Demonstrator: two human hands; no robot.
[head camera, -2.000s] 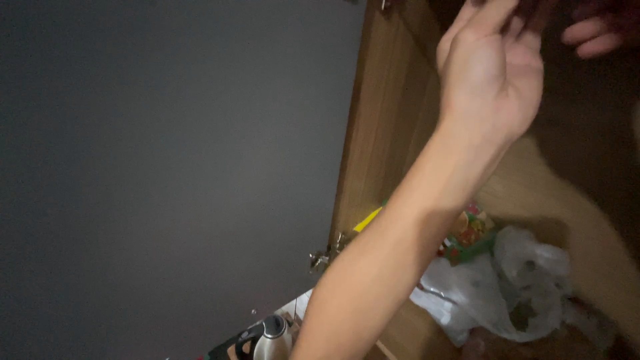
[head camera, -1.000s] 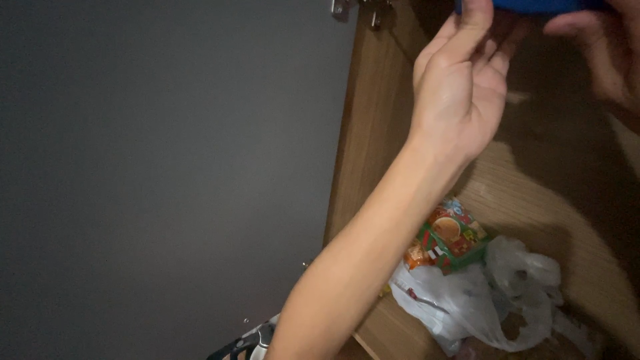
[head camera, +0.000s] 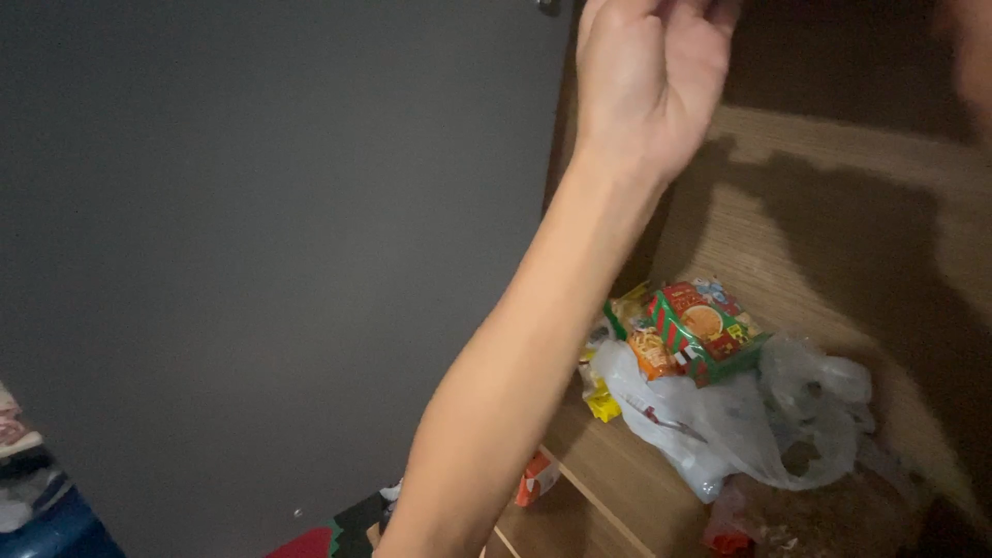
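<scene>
My left hand (head camera: 655, 85) is raised at the top centre, palm side showing, its fingertips cut off by the frame's top edge; whether it holds anything is hidden. A blurred part of my right hand (head camera: 976, 62) shows at the top right corner, its fingers out of view. Below them, on a wooden cabinet shelf (head camera: 783, 225), lie a green and red food packet (head camera: 709, 329), an orange packet (head camera: 652, 353), a yellow packet (head camera: 603, 403) and a crumpled white plastic bag (head camera: 721, 422).
A grey cabinet door (head camera: 271, 256) fills the left side. A clear bag of brown contents (head camera: 829, 515) lies at the lower right. An orange and white packet (head camera: 536, 479) is lower down, beside my forearm. Blue and red things show along the bottom left.
The blue object at my fingertips one second ago is out of view. My right hand has moved farther toward the right edge. The view has shifted, showing more of the shelf and packets.
</scene>
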